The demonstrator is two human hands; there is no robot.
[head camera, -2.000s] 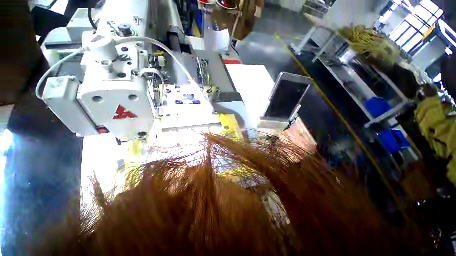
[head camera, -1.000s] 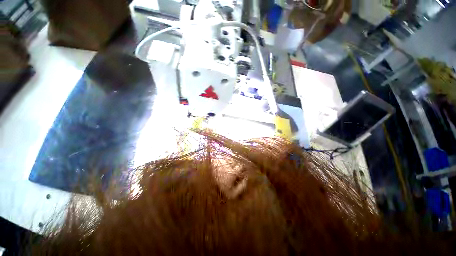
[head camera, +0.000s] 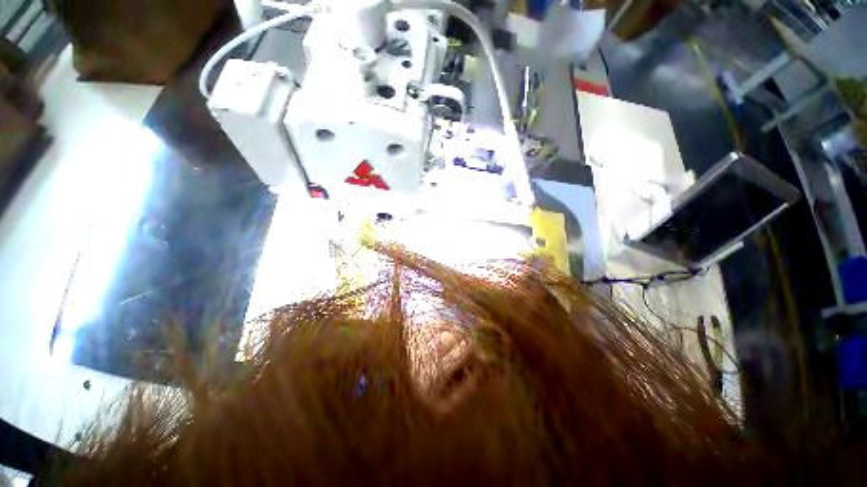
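The white pattern sewing machine head (head camera: 354, 143), with a red three-diamond logo, stands left of centre. The needle area below it is washed out by glare. A yellow strip (head camera: 549, 238) lies at the right edge of the bright bed, with another yellow patch (head camera: 366, 238) under the head. Reddish-brown hair covers the lower middle and hides much of the bed. A blurred skin-toned patch shows through the hair; I cannot tell what it is. Neither of my hands can be made out.
A dark touchscreen panel (head camera: 722, 211) stands tilted at the right, with black cables (head camera: 656, 279) beside it. A shiny metal plate (head camera: 195, 247) lies on the white tabletop (head camera: 38, 238) at the left. A brown bag (head camera: 143, 38) stands at the top left. Blue bins (head camera: 854, 278) show at the far right.
The view first swung left, bringing the left tabletop and brown bag into the picture, then shifted slightly. The machine head now appears larger than a second ago. No hand movement is visible.
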